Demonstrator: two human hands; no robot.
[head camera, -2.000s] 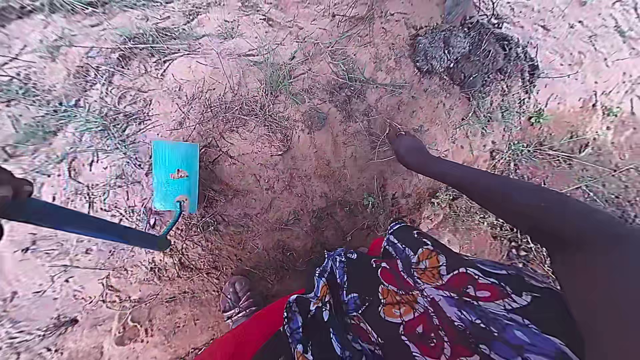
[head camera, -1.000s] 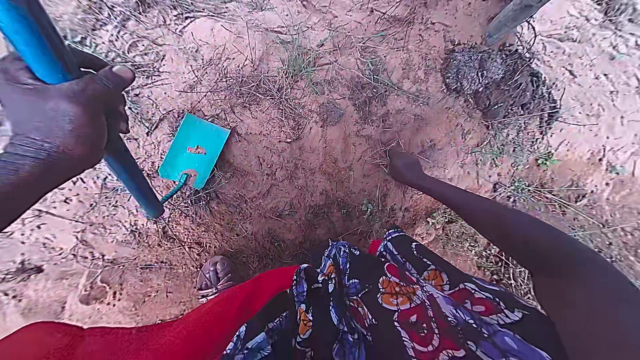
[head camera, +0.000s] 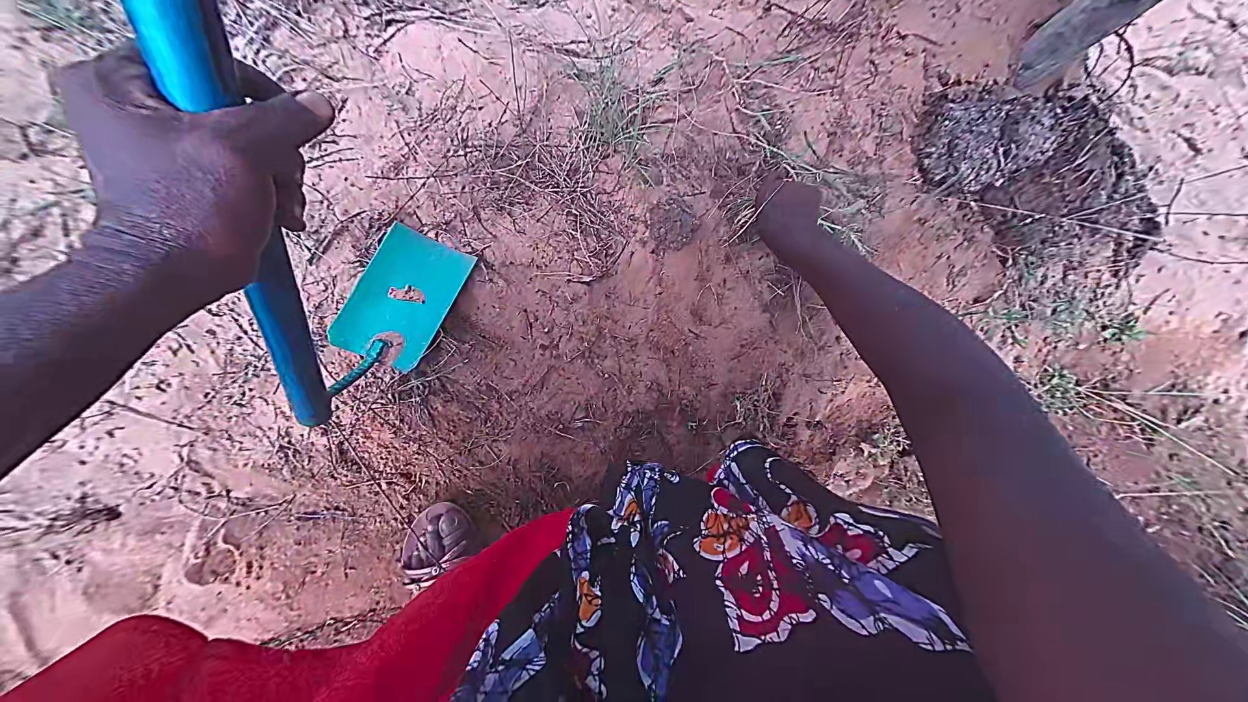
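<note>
My left hand (head camera: 195, 161), at the upper left, is wrapped around the blue handle (head camera: 288, 331) of a hoe. From the handle's lower end a thin curved neck runs to the hoe's flat turquoise blade (head camera: 409, 292), which rests on or just above the reddish soil and has a worn, soil-coloured patch. My right hand (head camera: 788, 210) reaches down to the ground right of the middle, closed around or against some thin grass (head camera: 746, 210). Its fingers are hard to make out, so its hold on the grass is unclear.
A dark clump, perhaps a stump or dung (head camera: 1033, 161), lies at the upper right beside a grey wooden post or log (head camera: 1082, 39). Dry grass and twigs (head camera: 556, 185) are scattered over the soil. A sandalled foot (head camera: 439, 536) shows near the patterned cloth (head camera: 760, 556) and red cloth.
My left hand has come further into view with the hoe handle, which now stands more steeply. The blade has turned to a slant. My right hand remains low at the ground.
</note>
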